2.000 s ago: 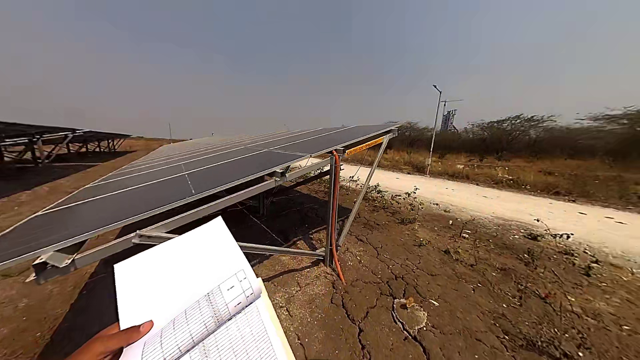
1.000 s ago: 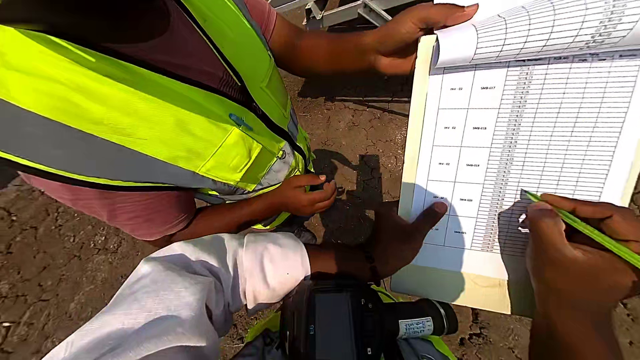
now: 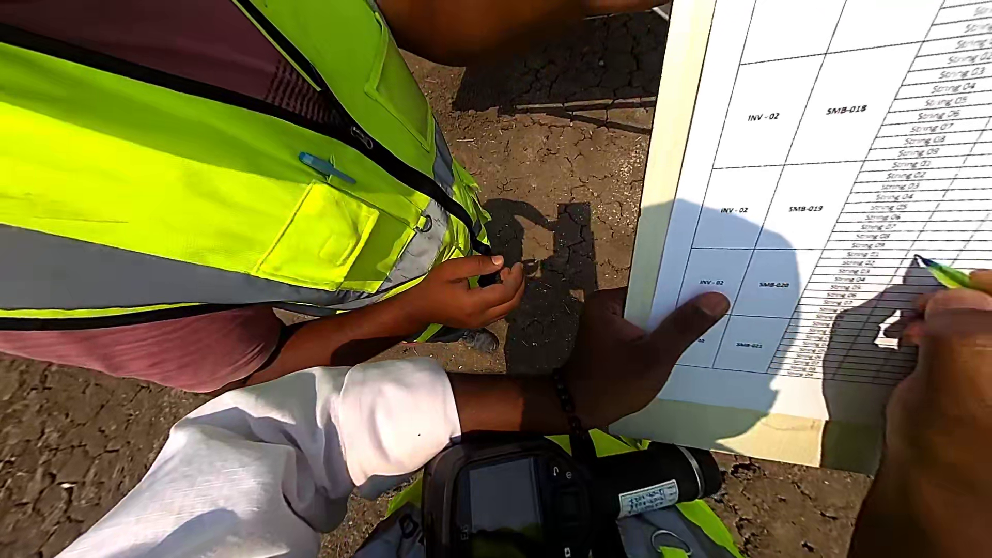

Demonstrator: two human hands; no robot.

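My left hand [image 3: 632,360], below a white sleeve and a dark beaded bracelet, grips the edge of a folder with printed table sheets [image 3: 728,225], its thumb on the paper. At the right, my right hand [image 3: 945,333] holds a green pen [image 3: 949,274], whose tip is at or just over the rows of the table. Shadows fall across the lower part of the sheet. Below my left wrist hangs a black handheld device with a screen [image 3: 500,496] and a barrel bearing a written label.
A co-worker in a yellow reflective vest [image 3: 155,170] stands close on the left, a blue pen [image 3: 325,167] clipped to the vest. One hand of theirs [image 3: 477,291] is near my left hand; another arm [image 3: 473,27] reaches along the top. Cracked soil [image 3: 535,163] lies below.
The view has swung from the solar panels down to the folder and is now closer to it. Between the last two frames, the pen stays in my right hand over the table rows.
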